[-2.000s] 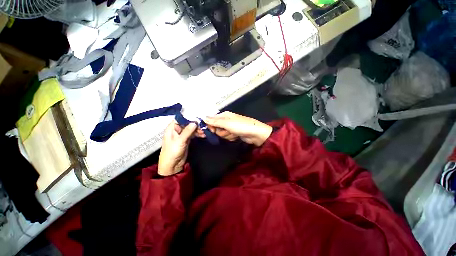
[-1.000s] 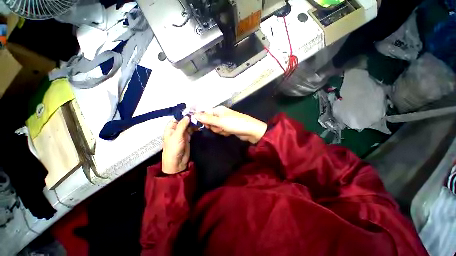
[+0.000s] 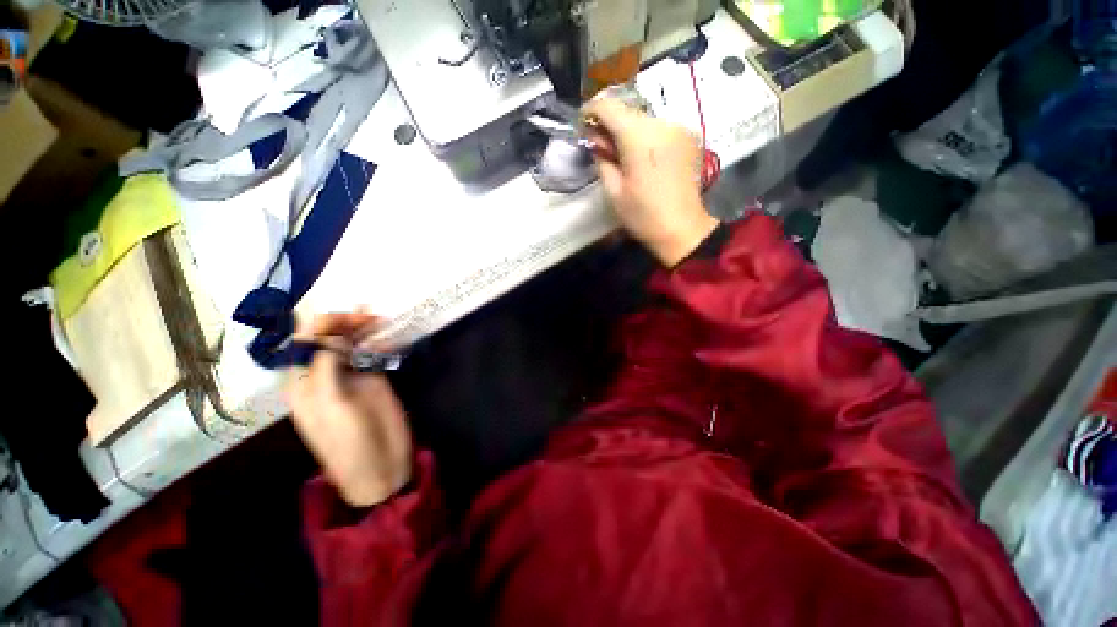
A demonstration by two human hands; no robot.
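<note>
My left hand is at the table's front edge, blurred, with its fingers closed on the end of the navy strip. The strip lies bunched on the white table to the left of the fingers. My right hand is at the front of the overlock machine, below the needle area. Its thumb and fingertips are close together near a pale, shiny blurred item; I cannot tell whether they hold it. A wider navy piece lies on the table behind the strip.
Grey strips lie tangled at the back left. A yellow-green cloth is on the left. Red thread hangs partly behind my right hand. An accessory tray is right of the machine. Plastic bags are on the floor at right.
My hands have parted. My left hand has moved left and down with the navy strip, which has gone from stretched to bunched. My right hand has moved up to the machine.
</note>
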